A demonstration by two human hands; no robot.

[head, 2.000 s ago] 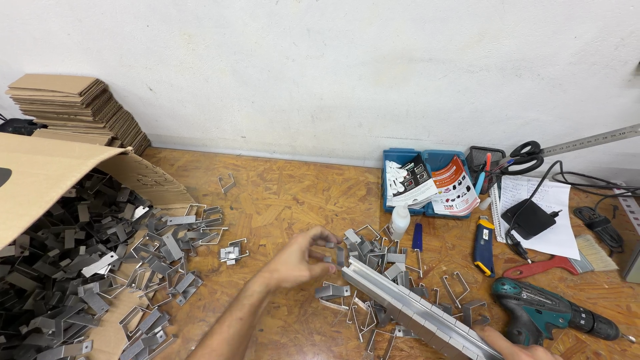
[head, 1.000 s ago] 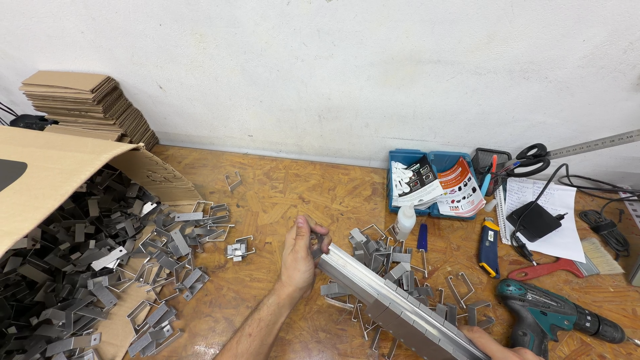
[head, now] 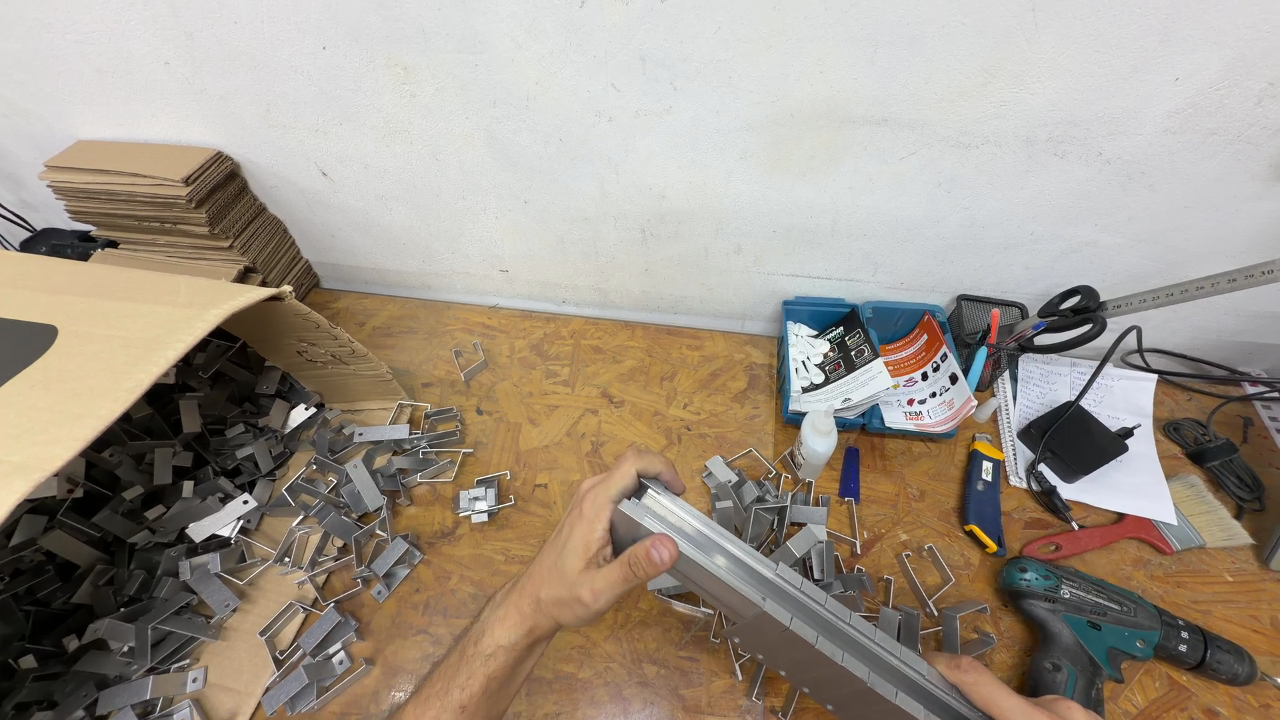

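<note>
My left hand (head: 610,545) grips the upper left end of a long metal profile (head: 790,610), its thumb on the near face and its fingers over the far edge. Lined up along the profile are several flat grey metal brackets. At the profile's lower right end is my right hand (head: 985,690), partly cut off by the frame's bottom edge, with its fingers on the profile. Loose bent metal brackets (head: 745,500) lie behind and under the profile. A small cluster of brackets (head: 484,498) and a single bracket (head: 468,362) lie left of it on the table.
A cardboard box (head: 120,300) spills a heap of brackets (head: 210,480) at left; stacked cardboard (head: 160,200) stands behind. At right are a cordless drill (head: 1090,620), a utility knife (head: 984,495), a brush (head: 1140,535), a white bottle (head: 815,443), a blue case (head: 820,310), scissors (head: 1070,318) and a black adapter (head: 1075,440).
My left hand has come from beside the profile's upper end to a grip around it. The profile has been tilted, so more of its near face with the brackets shows.
</note>
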